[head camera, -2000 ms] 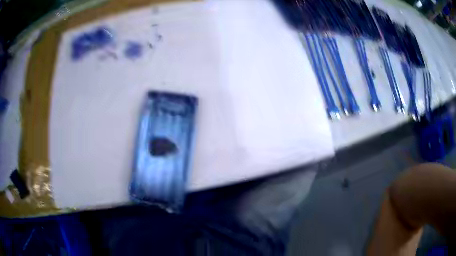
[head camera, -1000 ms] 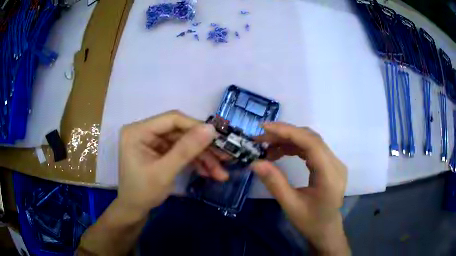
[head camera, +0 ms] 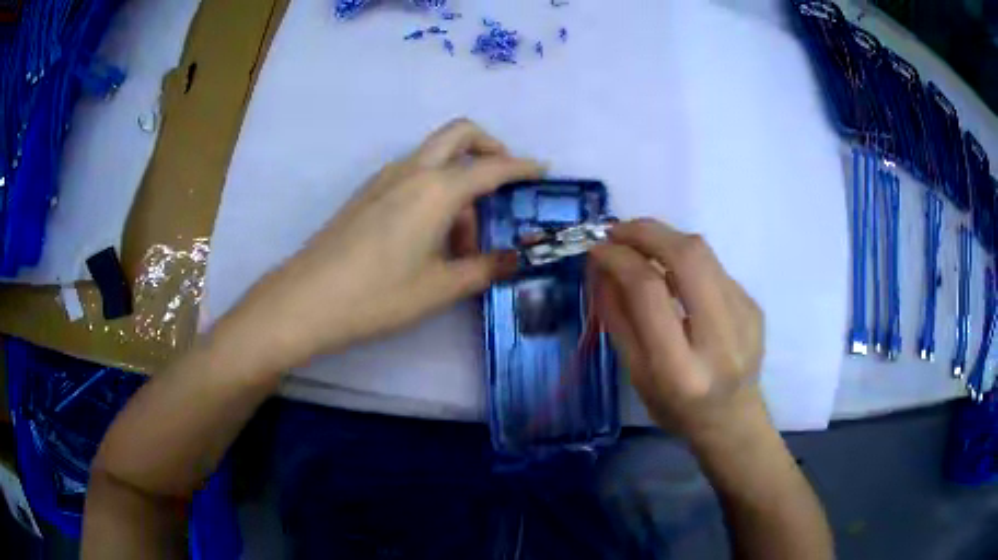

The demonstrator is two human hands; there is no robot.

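The glossy blue-black bottom shell (head camera: 547, 361) lies upright on the white sheet at the near edge, its lower end slightly over the edge. A dark patch shows on its ribs. The circuit board (head camera: 564, 243) is over the shell's upper part, silver ports showing; whether it is seated cannot be told. My right hand (head camera: 679, 312) pinches the board's right end, with thin red wires hanging beneath. My left hand (head camera: 421, 241) grips the shell's upper left side, thumb near the board's left end.
Blue-purple small parts (head camera: 496, 45) lie at the far side. Cable-fitted assemblies (head camera: 892, 93) stand in a row at right, blue cables (head camera: 860, 263) hanging out. Blue cables (head camera: 38, 142) are heaped at left. A black piece (head camera: 109, 282) lies on brown board. The shell bin (head camera: 77, 421) is lower left.
The board has moved from between both hands in front of the shell to over its upper end. My left hand has moved up to the shell's side. The shell now lies straighter.
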